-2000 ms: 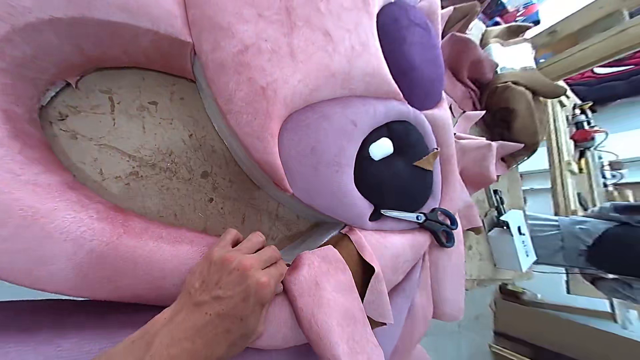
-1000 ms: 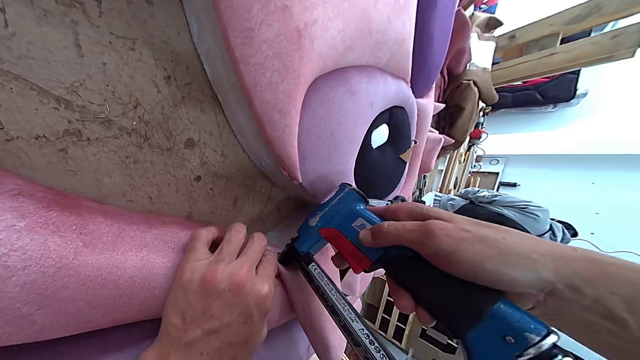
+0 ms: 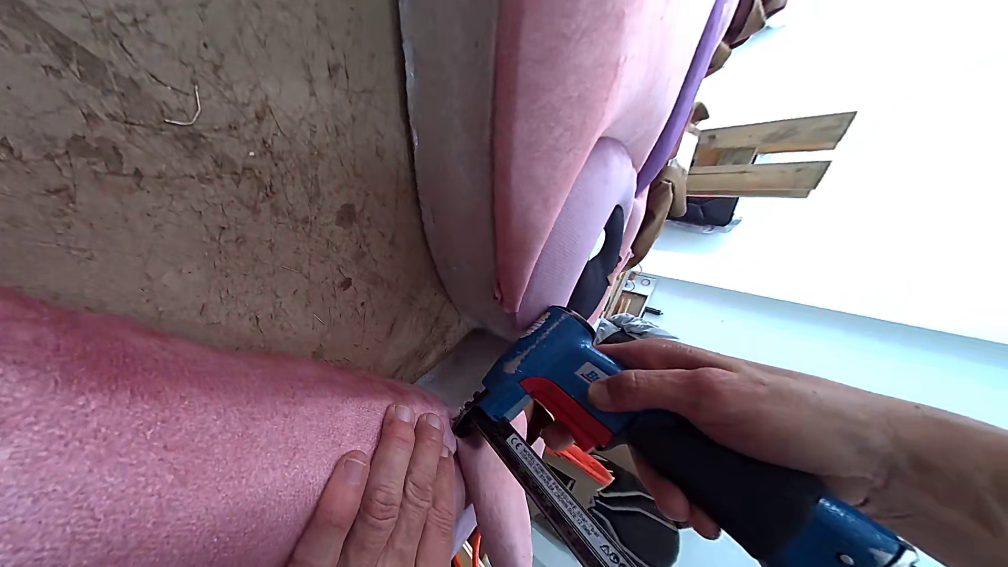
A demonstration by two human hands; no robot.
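Observation:
My right hand (image 3: 677, 402) grips a blue and black pneumatic stapler (image 3: 551, 370) with a red trigger part. The stapler's nose meets the edge of the pink plush-covered form (image 3: 197, 441), near its narrow end. Flat on that pink covering, just left of the nose, lies my left hand (image 3: 394, 496) with nothing in it. Above the stapler is another padded pink part (image 3: 567, 102) with a lilac eye patch (image 3: 579, 228) and a black and white eye (image 3: 602, 268). A brown, scratched board (image 3: 220, 197) shows between the pink parts. The scissors are not in view.
A bent piece of thin pale material (image 3: 189, 110) lies on the brown board. Wooden planks (image 3: 756, 173) and brown fabric (image 3: 661, 205) are at the upper right, by a pale wall (image 3: 827, 331). Dark items and something orange (image 3: 583, 465) show below the stapler.
Two seconds ago only my left hand showed, and scissors lay by the eye. The stapler has since come in, held in my right hand. The view has moved closer.

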